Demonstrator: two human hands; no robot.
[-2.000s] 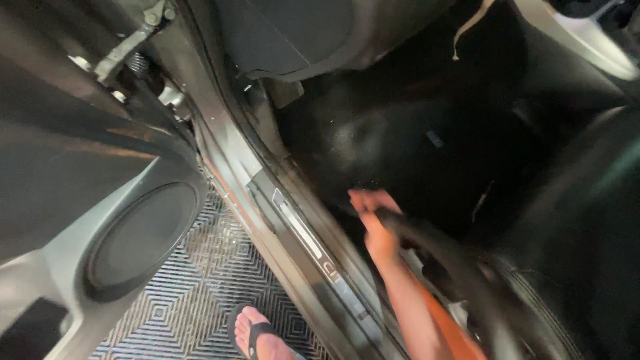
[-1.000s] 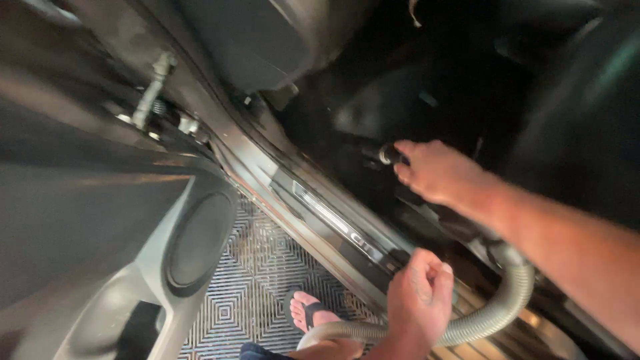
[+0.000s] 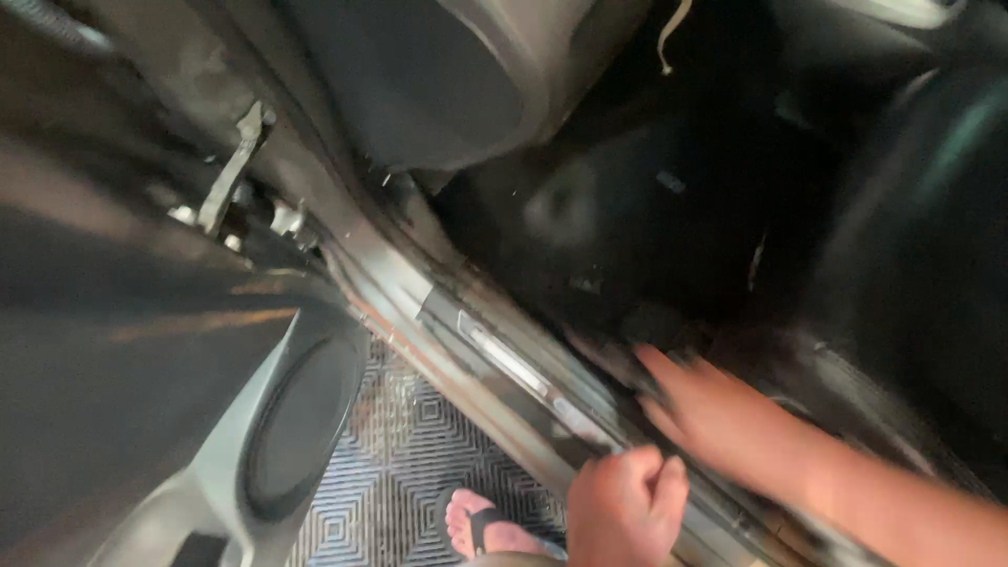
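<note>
My left hand is curled over the door sill of a car, beside its metal trim plate. Whether anything lies within its fingers is hidden. Just to the right, my right hand reaches low over the inner edge of the sill, near the dark footwell floor. It is blurred, with something dark at its fingers that I cannot make out. No grey hose shows plainly in this view.
The car door stands open at the left, with its speaker grille and door check arm. Below is a ribbed floor mat with a foot in a flip-flop. A pale cord hangs at the top.
One second ago a grey ribbed hose ran by my left hand, and my right hand held a dark nozzle-like end over the footwell. My right hand is now lower, closer to the sill and my left hand.
</note>
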